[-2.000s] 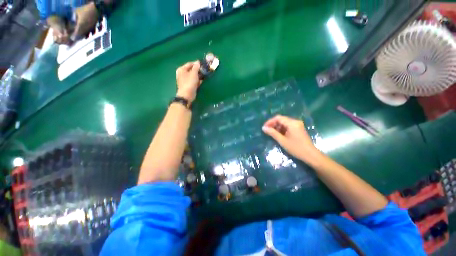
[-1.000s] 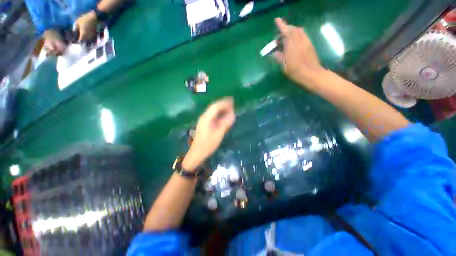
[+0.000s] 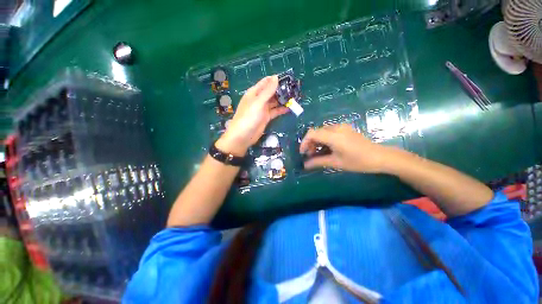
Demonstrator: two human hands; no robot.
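Observation:
My left hand [image 3: 252, 116], bare with a dark bracelet, holds a small dark and silver sub-assembly [image 3: 288, 89] over the blister tray. A white tab on an orange strip [image 3: 295, 107] hangs from it. My right hand [image 3: 339, 147] is low over the tray's near side, fingers curled; whether something dark is between its fingertips cannot be told. The clear blister tray [image 3: 324, 80] lies flat on the green bench. Pale discs with orange flex sit in its left pockets, one at the back left [image 3: 220, 77] and one at the front [image 3: 277, 167].
Stacked blister trays [image 3: 107, 196] with dark parts stand at left. A small dark round unit [image 3: 123, 52] lies on the bench behind them. Purplish tweezers [image 3: 468, 86] and a white fan [image 3: 526, 29] are at right. Red-orange trays [image 3: 425, 206] show beyond the right forearm.
The view has shifted. My left hand, empty-looking before, now holds the sub-assembly. My right hand has come back from the far side of the bench, where it had a white-ended piece, to the tray.

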